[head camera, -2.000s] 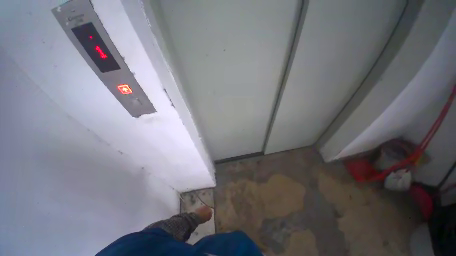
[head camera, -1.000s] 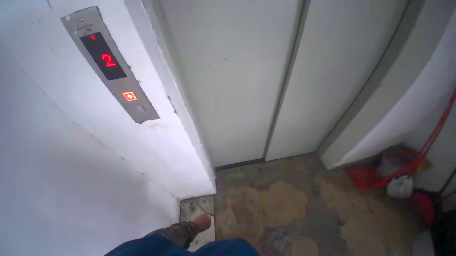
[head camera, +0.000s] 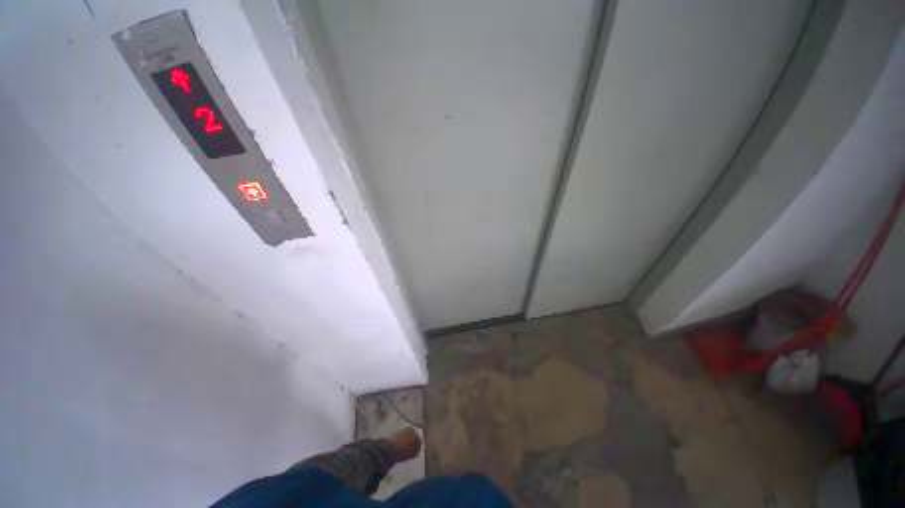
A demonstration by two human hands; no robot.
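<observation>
The silver lift call panel (head camera: 213,129) is on the white wall at the upper left. Its red display shows an up arrow and a 2, and the square button below is lit. The pale grey-green lift doors (head camera: 476,149) are shut. At the bottom, a small bare-skinned shape (head camera: 402,444) comes out of a checked sleeve or trouser leg. It may be my left hand, but I cannot tell it from a foot, and no held thing shows. My right hand is not in view.
My blue clothing (head camera: 362,491) fills the bottom edge. Patchy concrete floor (head camera: 516,407) lies before the doors. At the right wall are a red dustpan-like item (head camera: 719,351), a small white bag (head camera: 794,372), a red round item (head camera: 841,415) and red hose-like strands. Dark items stand at the lower right edge.
The display went from an unclear digit, possibly 1, to 2, and the up arrow now shows fully. The view shifted slightly. The doors stay shut and the button stays lit.
</observation>
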